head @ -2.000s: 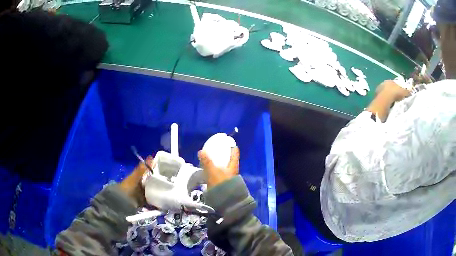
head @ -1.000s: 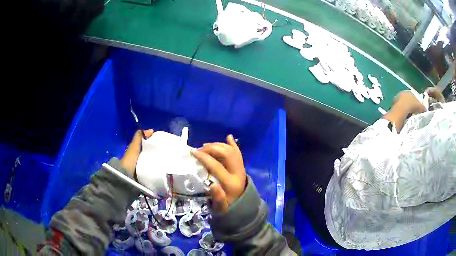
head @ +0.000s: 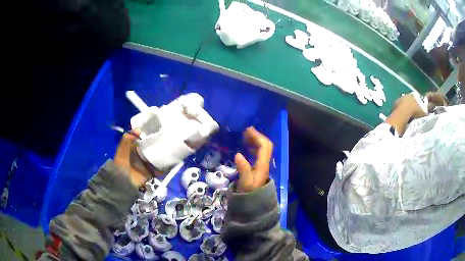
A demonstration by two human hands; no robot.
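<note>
A white camera body (head: 173, 130) with two flat antennas is held over the blue bin (head: 284, 168). One antenna points to the upper left, the other down over the heap. My left hand (head: 133, 160) grips the body at its lower left side. My right hand (head: 255, 160) is to the right of the body, apart from it, with fingers spread and nothing seen in it. Below lie several white camera heads (head: 194, 228), loose in the bin. Whether a head is fitted in the body cannot be told from this side.
A partly built unit (head: 242, 25) stands on the green bench (head: 168, 28) behind the bin. Loose white cover pieces (head: 339, 66) lie to its right. A co-worker in a white garment (head: 403, 183) sits at the right. A dark shape (head: 56, 66) fills the upper left.
The round head earlier in my right hand is no longer seen there. The body has been turned and raised in my left hand. My right hand has come off it and moved right.
</note>
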